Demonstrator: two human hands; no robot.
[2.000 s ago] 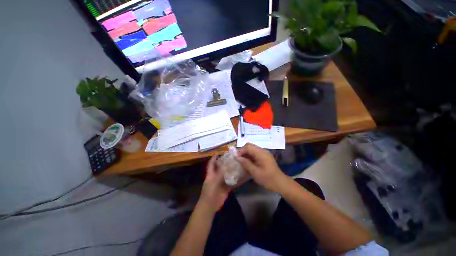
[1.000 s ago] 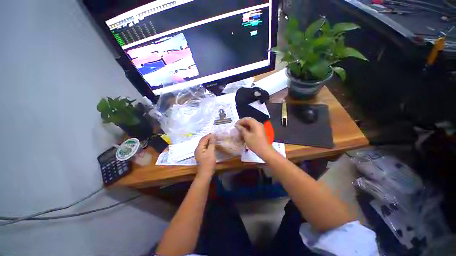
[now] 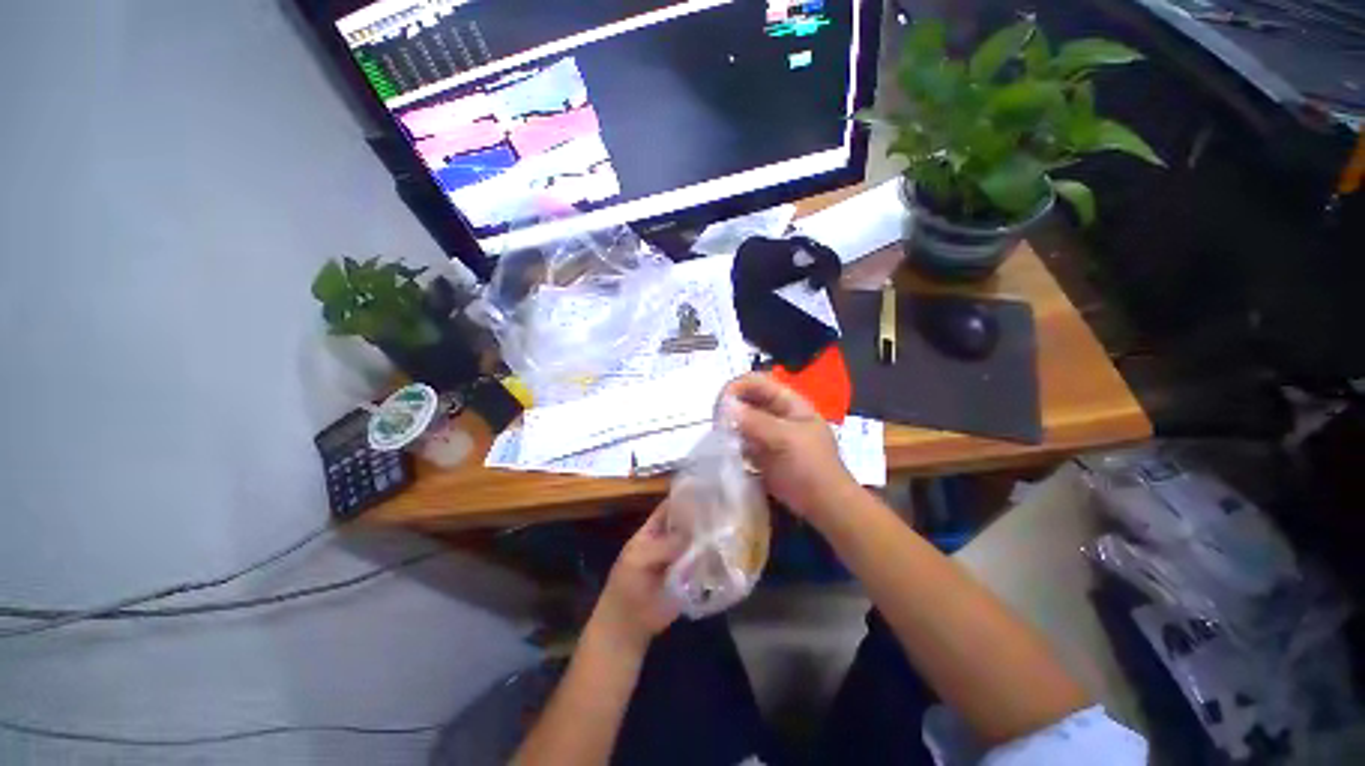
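A thin, whitish plastic bag with a golden brown snack inside hangs in front of the desk's front edge, above my lap. My left hand holds the bag's lower left side around the snack. My right hand pinches the gathered top of the bag near the desk edge. The bag hides part of my left fingers. I cannot tell whether the bag is open at the top.
The desk holds papers, a crumpled clear bag, a bulldog clip, black and red fabric pieces, a mouse, a calculator, a lidded cup and two plants. A monitor stands behind. Plastic-wrapped bundles lie at right.
The snack bag has moved from over the papers down toward my lap and now hangs upright. My right hand is at its top and my left hand lower at its side.
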